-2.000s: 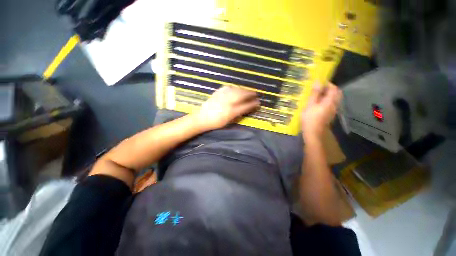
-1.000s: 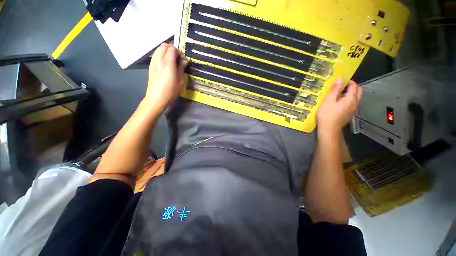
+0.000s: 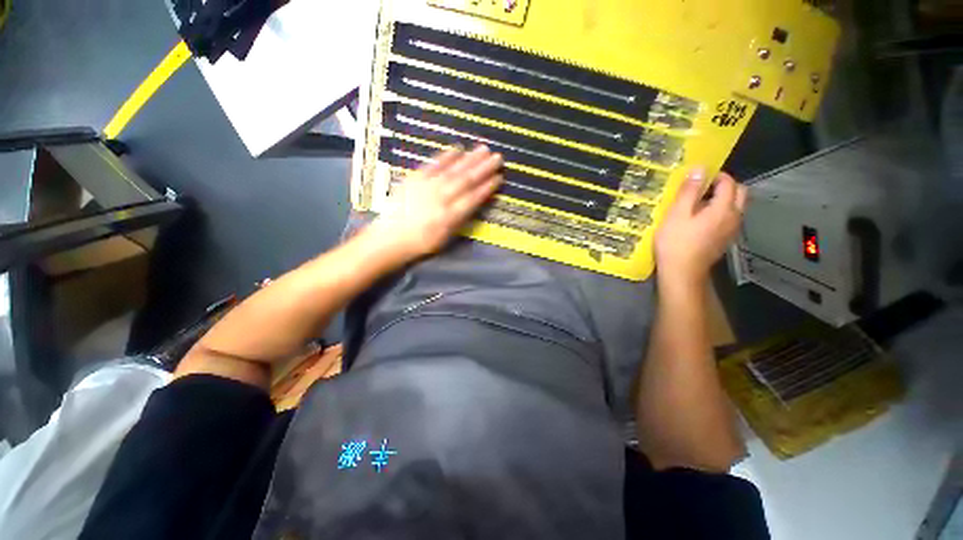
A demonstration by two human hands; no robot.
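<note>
A flat yellow fixture plate point(image 3: 591, 32) rests on the wearer's aproned lap. Several black zippers point(image 3: 507, 110) lie in its parallel slots, each with a pale centre line. The slot nearest the wearer point(image 3: 560, 234) shows bare and metallic. My left hand point(image 3: 438, 200) lies flat, fingers spread, over the left part of the lowest zippers and hides what is under it. My right hand point(image 3: 699, 224) grips the plate's right edge, below the handwritten black marks point(image 3: 729, 113).
A tangled black heap point(image 3: 227, 23) lies on a white board point(image 3: 277, 90) at upper left. A pale box with a red display point(image 3: 808, 243) stands at right. A second yellow fixture point(image 3: 750, 396) is low right. A dark-framed rack point(image 3: 100, 227) stands at left.
My left hand has moved from the plate's left edge onto the lower zippers. The plate has shifted slightly left in view. My right hand still holds the right edge.
</note>
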